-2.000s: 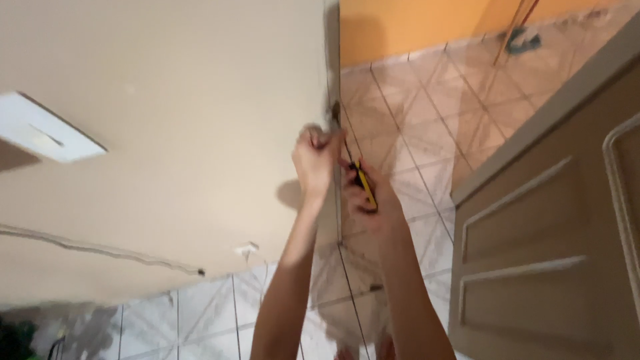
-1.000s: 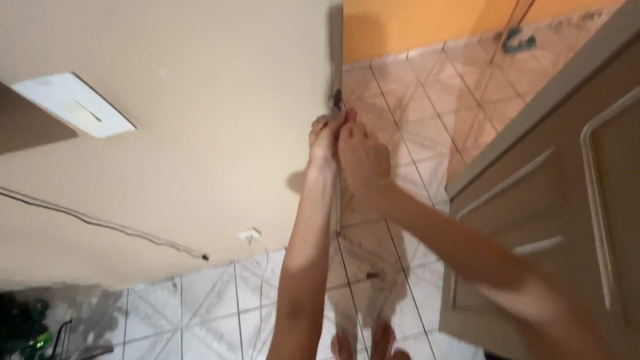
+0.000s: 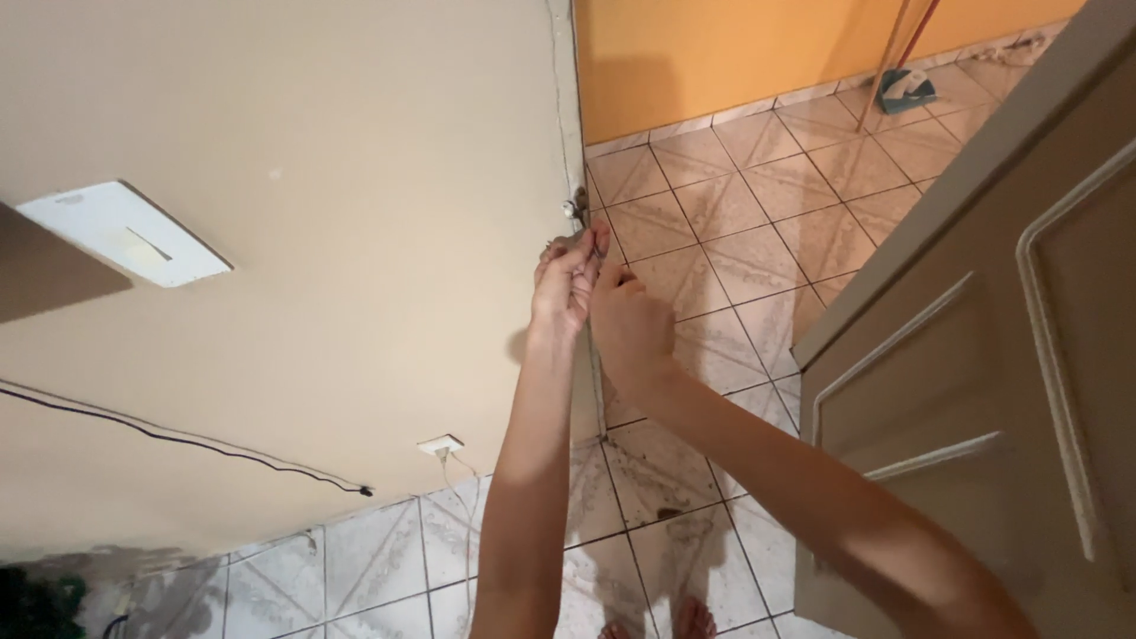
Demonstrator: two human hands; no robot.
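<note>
At the edge of the door frame [image 3: 593, 373], my left hand [image 3: 566, 280] pinches a small dark metal part whose kind I cannot tell, just below a hole in the frame with metal fittings [image 3: 577, 206]. My right hand [image 3: 632, 319] is close beside it on the right, fingers curled around something dark that is mostly hidden. The fingertips of both hands nearly meet. The yellow and black tool seen earlier is not visible now.
A brown panelled door [image 3: 958, 373] stands open at right. The beige wall [image 3: 355, 177] carries a white switch plate [image 3: 133, 235], a hanging black cable [image 3: 177, 435] and an outlet with a plug [image 3: 441, 445]. A dustpan [image 3: 905, 91] lies on the tiled floor behind.
My right hand has moved up against my left hand, and the yellow and black tool it held two seconds ago is out of sight. My left hand stays at the frame edge.
</note>
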